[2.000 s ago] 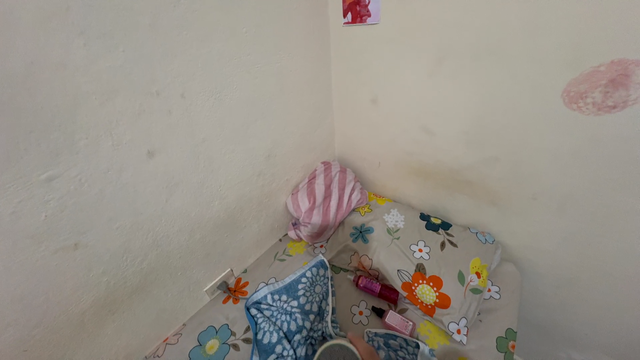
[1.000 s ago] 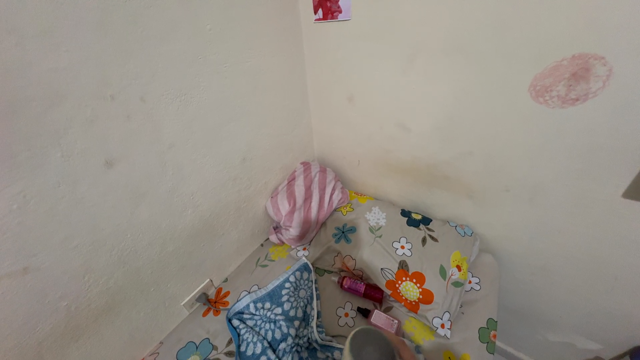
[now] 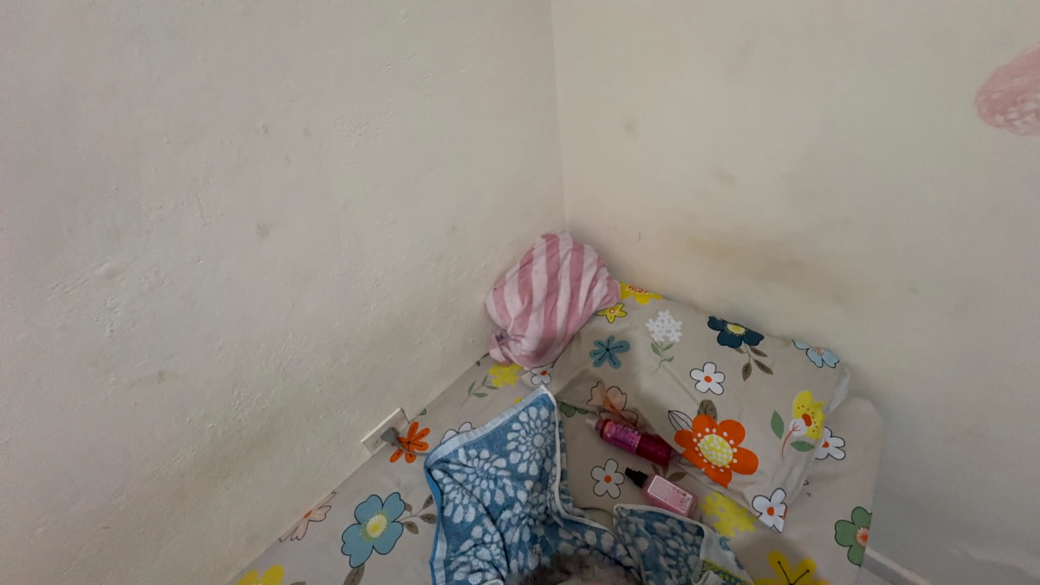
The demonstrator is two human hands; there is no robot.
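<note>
Neither my left hand nor my right hand can be made out. At the bottom edge a dark, fuzzy rounded thing shows in part; what it is cannot be told. It lies over a blue towel with white flower prints, spread and folded on a floral bedsheet. Right of the towel, a dark pink bottle lies on its side against a floral pillow. Just below it lies a small light pink bottle with a black nozzle. A pink-and-white striped cloth bundle rests in the corner.
Two plain walls meet behind the bed. A wall socket with a grey plug sits low on the left wall, beside the sheet's edge. A pink scribbled patch marks the right wall.
Part of a hand near a rounded object showed at the bottom edge earlier; no hand is plain now. The two bottles, pillow and striped bundle have stayed in place.
</note>
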